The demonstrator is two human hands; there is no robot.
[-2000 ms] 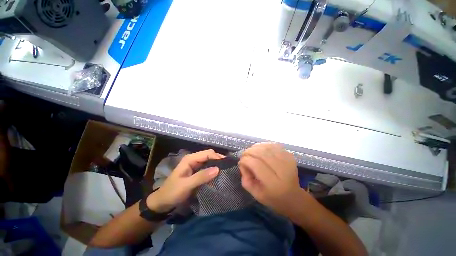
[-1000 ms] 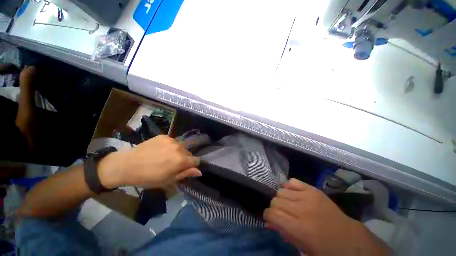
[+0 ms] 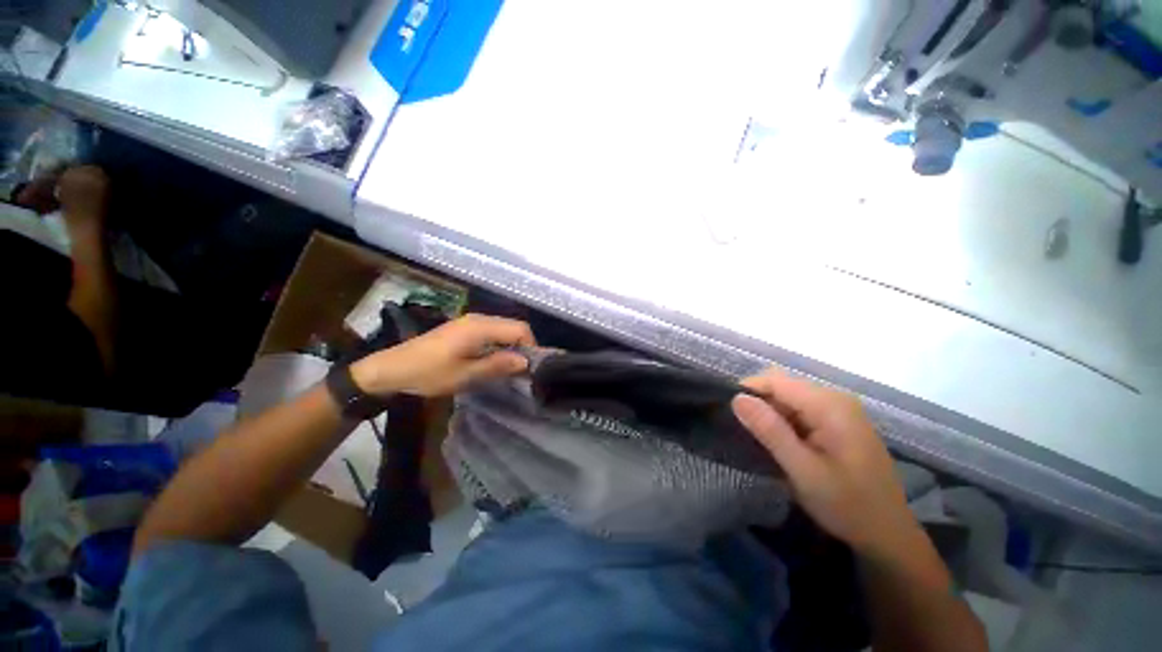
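Observation:
The striped garment (image 3: 612,465) lies over my blue-clothed lap, below the front edge of the machine table. Its plain dark band (image 3: 650,392) runs between my hands along the upper edge. My left hand (image 3: 461,355) pinches the left end of the band between thumb and fingers. My right hand (image 3: 816,439) holds the band's right end, thumb on top. The band is stretched between them and partly folded, with dark cloth showing. The fingers under the cloth are hidden.
The white machine table (image 3: 612,191) has a ruler-marked front edge. The sewing head (image 3: 937,127) is at upper right. A clear plastic bag (image 3: 319,125) lies at upper left. An open cardboard box (image 3: 300,287) with dark cloth is by my left side. Another person's arm (image 3: 89,261) shows at far left.
The hands were close together on a small part of the cloth, then moved apart along the band. Since then they have risen slightly, and the band's opening has narrowed. The view has shifted right.

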